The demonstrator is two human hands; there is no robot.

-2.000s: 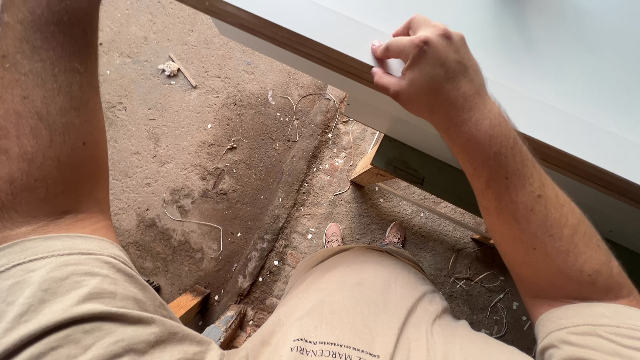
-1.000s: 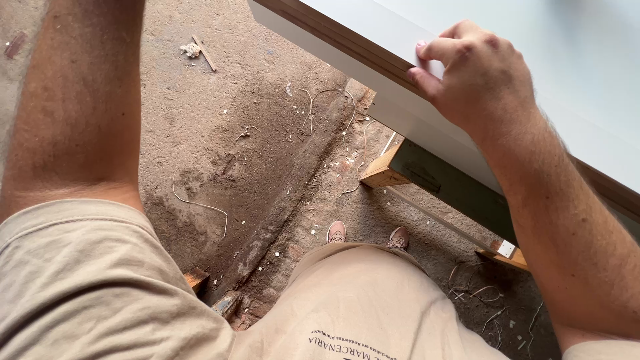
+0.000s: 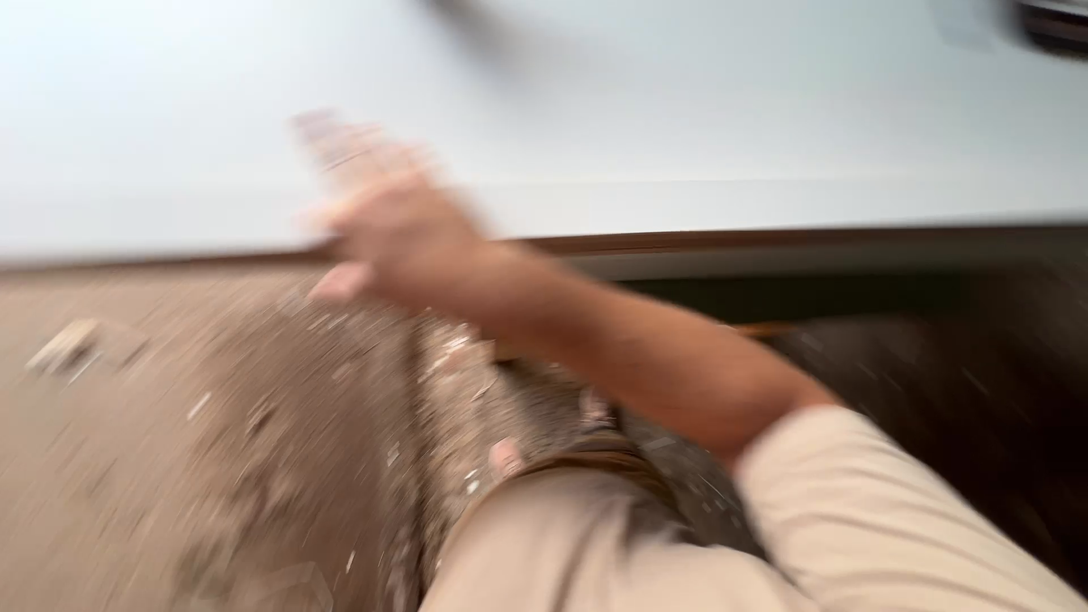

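Observation:
My right hand [image 3: 382,204] is blurred by motion at the near edge of a large white panel [image 3: 722,136]. Its fingers reach over the white surface, and the thumb hangs lower, over the edge. Nothing can be made out in the hand. A brown strip runs along the panel's edge [image 3: 629,244], on both sides of the hand. The left hand is out of the picture.
Below the panel lies a rough, dirty floor [image 3: 170,476] with scattered chips and a pale lump of debris [image 3: 68,344]. A dark object [image 3: 1054,25] stands at the top right corner. Under the panel there is a dark green board [image 3: 790,297].
The view has swung strongly, and more of the white panel shows. My right hand had its fingers curled at the panel's edge; now they are extended over it. My left forearm has left the view.

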